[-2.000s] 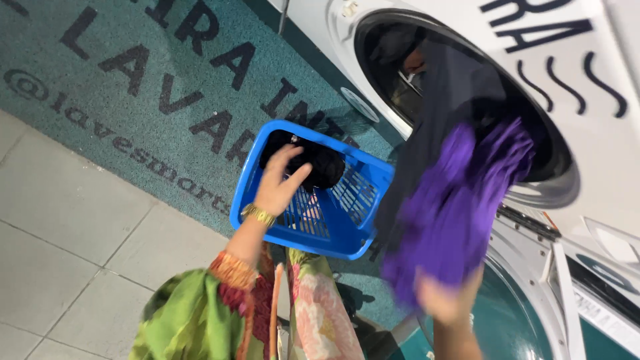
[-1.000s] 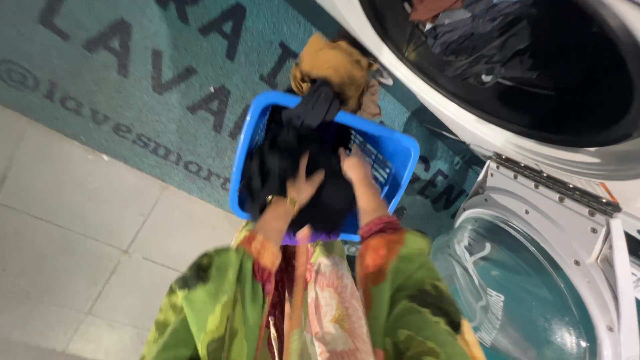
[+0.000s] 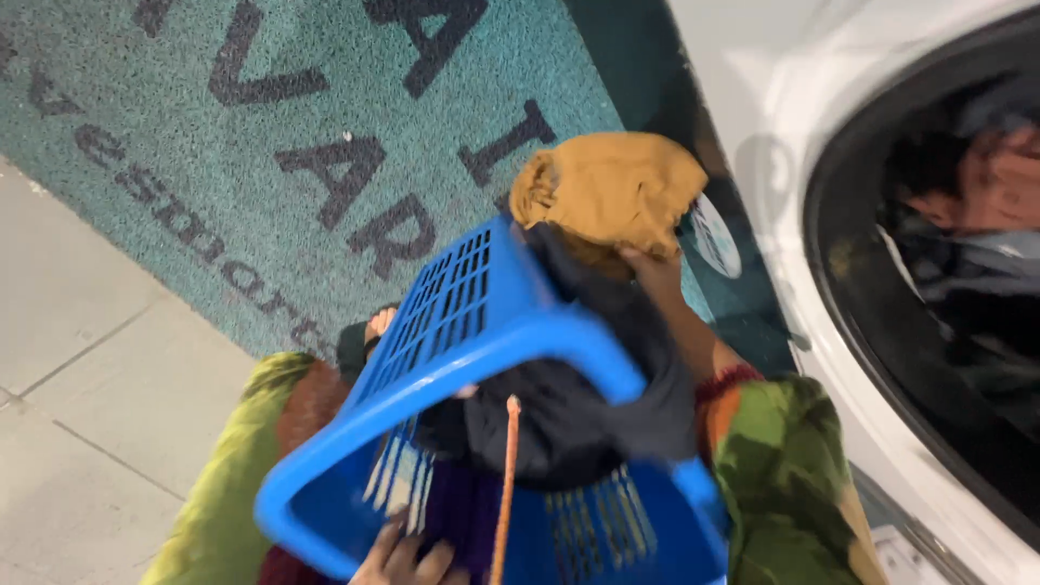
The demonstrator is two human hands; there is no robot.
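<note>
A blue plastic laundry basket [image 3: 455,366] is tilted in front of me, with dark clothes [image 3: 561,414] and a purple garment [image 3: 463,512] inside. My left hand [image 3: 410,561] is at the basket's near lower rim, fingers bent; whether it grips the rim or the purple cloth is unclear. Beyond the basket's far side, my right hand [image 3: 650,268] grasps a mustard-yellow garment [image 3: 626,187]. Dark cloth hangs over the basket's side between that hand and the rim. An orange cord [image 3: 508,487] dangles in front of the basket.
On the right stands a white front-loading machine [image 3: 756,81], its round opening showing dark and rust-coloured clothes [image 3: 999,179]. A teal mat [image 3: 325,154] with dark lettering covers the floor beside grey tiles [image 3: 81,366]. A foot [image 3: 380,321] shows left of the basket.
The basket was flatter on the floor one second ago and is now tipped up. Both hands were on the dark clothes inside; the right has moved to the yellow garment, the left to the near rim.
</note>
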